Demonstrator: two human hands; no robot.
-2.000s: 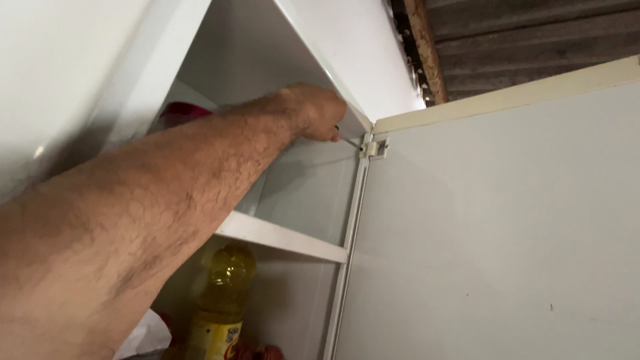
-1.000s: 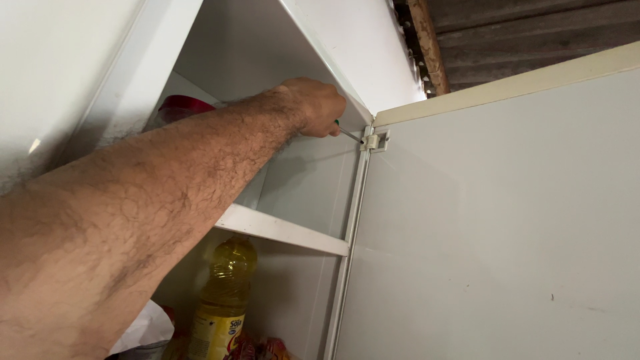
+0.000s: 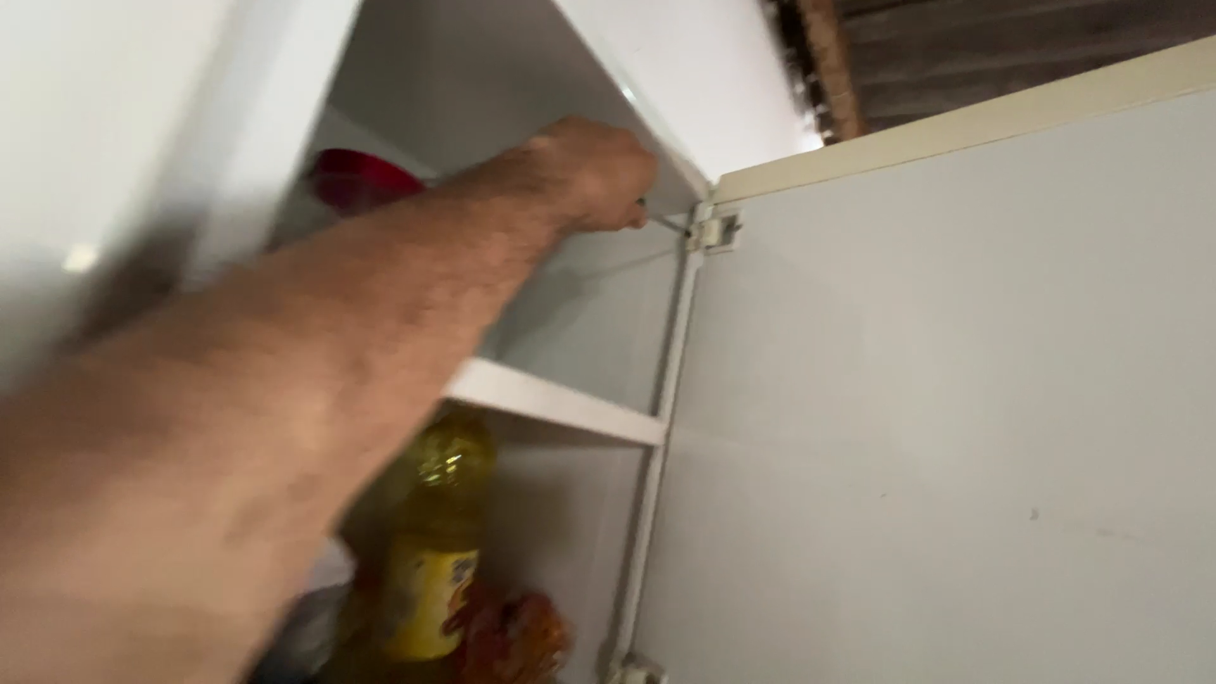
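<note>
My left hand (image 3: 603,176) reaches in from the lower left, closed around a screwdriver whose handle is mostly hidden in the fist. The thin shaft of the screwdriver (image 3: 668,223) points right, its tip at or very close to the upper hinge (image 3: 717,231). That hinge joins the white cabinet's side panel to the open cabinet door (image 3: 931,380) at the right. My right hand is out of view.
Behind my forearm is a red-lidded container (image 3: 361,180) in the upper compartment. Below the shelf (image 3: 560,401) stand a bottle of yellow liquid (image 3: 442,532) and a reddish package (image 3: 522,632). A lower hinge (image 3: 638,671) shows at the bottom edge.
My left hand stays by the upper hinge with the screwdriver. The view has shifted slightly and is more blurred; the door stays open.
</note>
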